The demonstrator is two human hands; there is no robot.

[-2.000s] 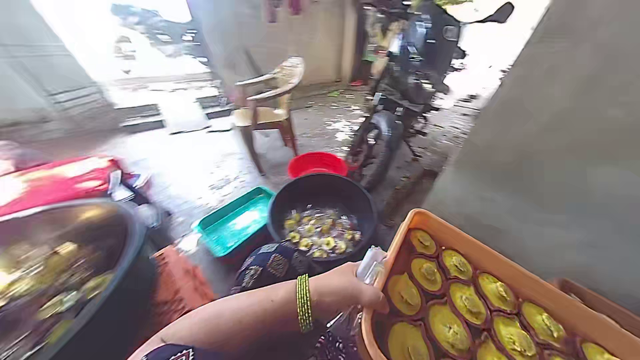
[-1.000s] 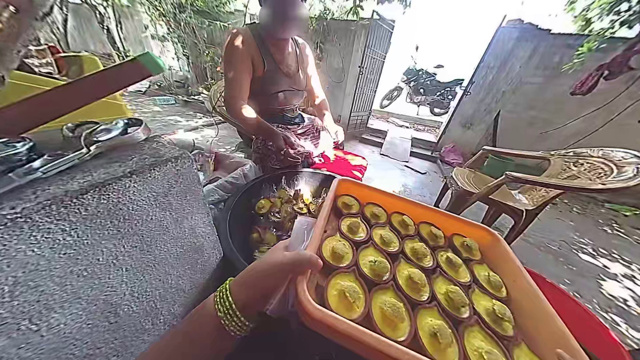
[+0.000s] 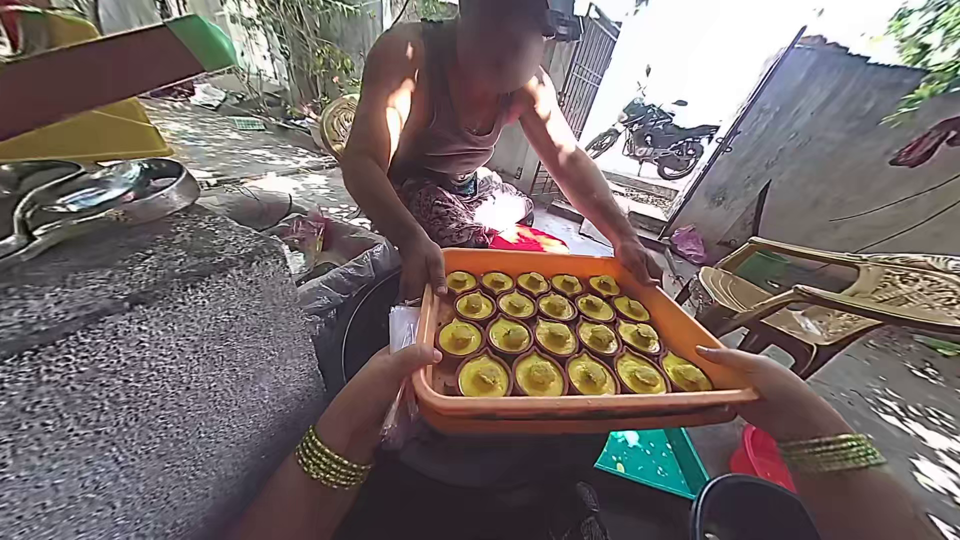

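Note:
An orange plastic tray (image 3: 577,403) holds rows of small brown cups filled with a yellow substance, each with a lump on top (image 3: 556,337). My left hand (image 3: 394,371) grips its near left side, with clear plastic bags (image 3: 403,328) between that hand and the tray's left wall. At the near right corner, my right hand (image 3: 769,390) is closed on the rim with the thumb over the edge. Another person's hands (image 3: 421,266) touch the far left and far right corners. Beneath the tray's left side a black tub (image 3: 352,322) is partly hidden.
A person (image 3: 457,127) sits opposite. A rough stone ledge (image 3: 165,360) with steel vessels (image 3: 127,191) is on the left. Plastic chairs (image 3: 795,300) stand at right. Below are a green tray (image 3: 660,457), a red basin (image 3: 761,454) and a black bucket (image 3: 750,510). A motorcycle (image 3: 652,135) is parked beyond the gate.
The other person has leaned forward and reached both hands to the tray's far corners. My right hand has come into view on the near right corner. The view has turned since the first frame.

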